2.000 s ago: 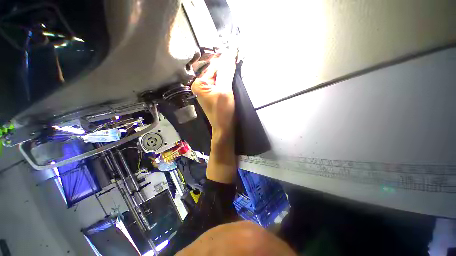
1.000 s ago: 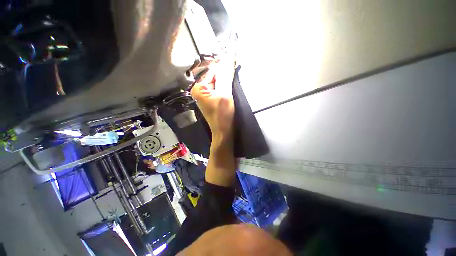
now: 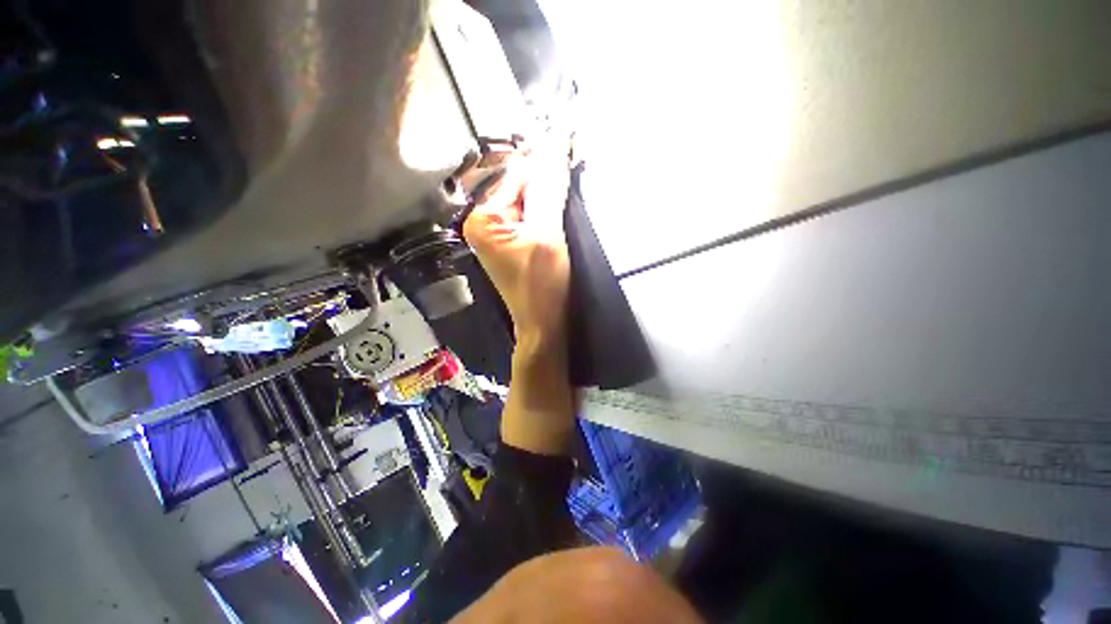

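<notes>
A black fabric piece (image 3: 607, 329) lies on the white sewing table and hangs to its front edge, under and beside my left wrist. My left hand (image 3: 521, 219) reaches up from the bottom centre, fingers bent together on the cloth beside the metal needle area. Lamp glare washes out the fingertips, so the exact grip is hard to see. The sewing machine head (image 3: 329, 134) fills the upper left, large and blurred. My right hand is not seen; a blurred skin-coloured round shape at the bottom edge cannot be identified.
The table's front edge bears a printed ruler (image 3: 780, 421). A blue plastic crate (image 3: 634, 488) stands below it. At the left are a bent metal guard (image 3: 207, 408), a grey-white housing with a round disc (image 3: 369, 350) and a red-and-yellow item (image 3: 426, 375).
The view of the machine head and background has shifted slightly. My left hand and the black fabric stay in nearly the same place.
</notes>
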